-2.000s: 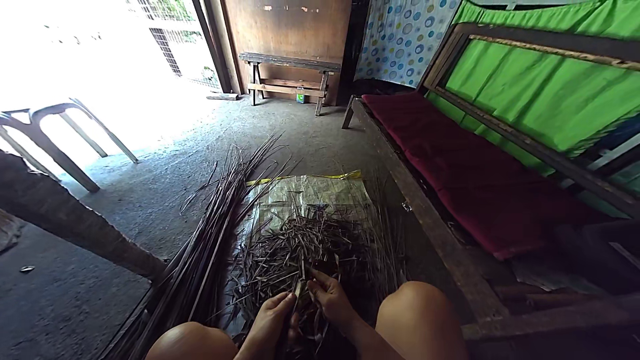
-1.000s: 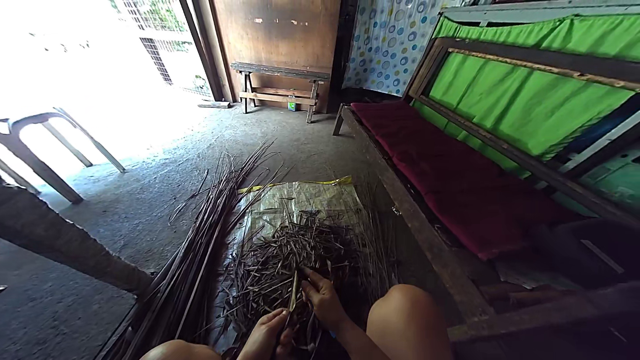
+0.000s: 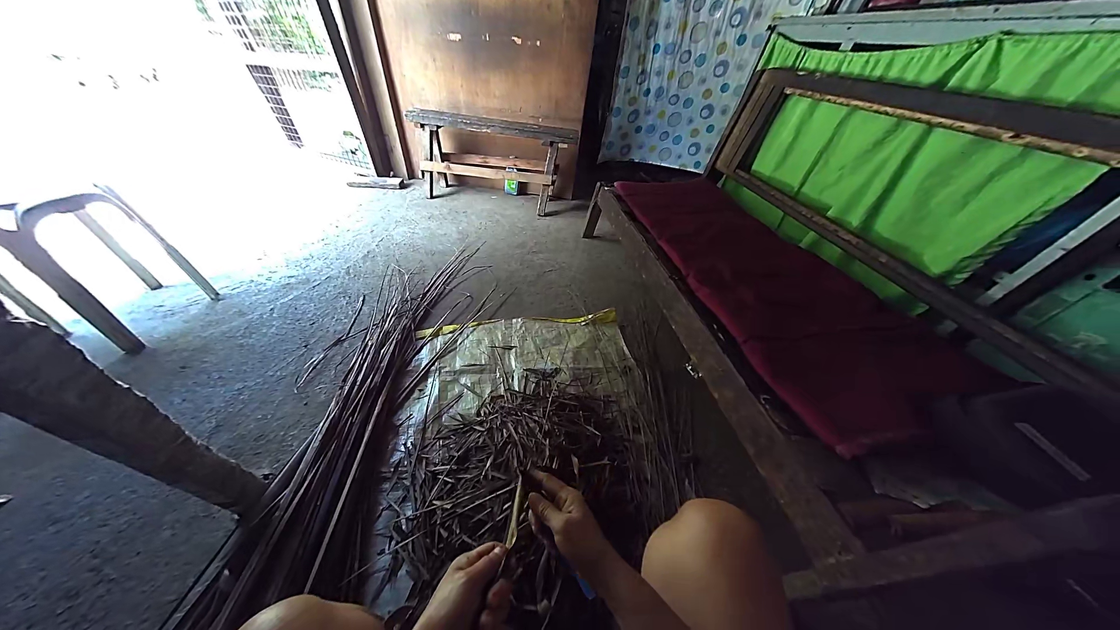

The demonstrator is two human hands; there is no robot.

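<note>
My left hand [image 3: 472, 588] is closed around the lower end of a pale yellowish leaf strip [image 3: 516, 512], low in the middle of the view. Further up the strip, my right hand [image 3: 564, 516] pinches its upper end between thumb and fingers. Both hands are over a heap of short dry brown leaf pieces [image 3: 525, 429], which lies on a flattened woven plastic sack [image 3: 560, 346] with a yellow edge. Left of the sack runs a long bundle of thin dark dry stalks [image 3: 359, 429]. Something blue shows partly beneath my right forearm.
A wooden bench with a maroon cushion [image 3: 779, 306] runs along the right. A rough post [image 3: 131, 429] slants in at the left, near a plastic chair [image 3: 79, 289]. Further off, a low wooden bench [image 3: 490, 131] stands by a wooden panel, with a small bottle [image 3: 511, 181] under it.
My hands were close together two seconds ago; now they are apart along the strip, the left one lower and nearer my body. More of the pale strip shows between them.
</note>
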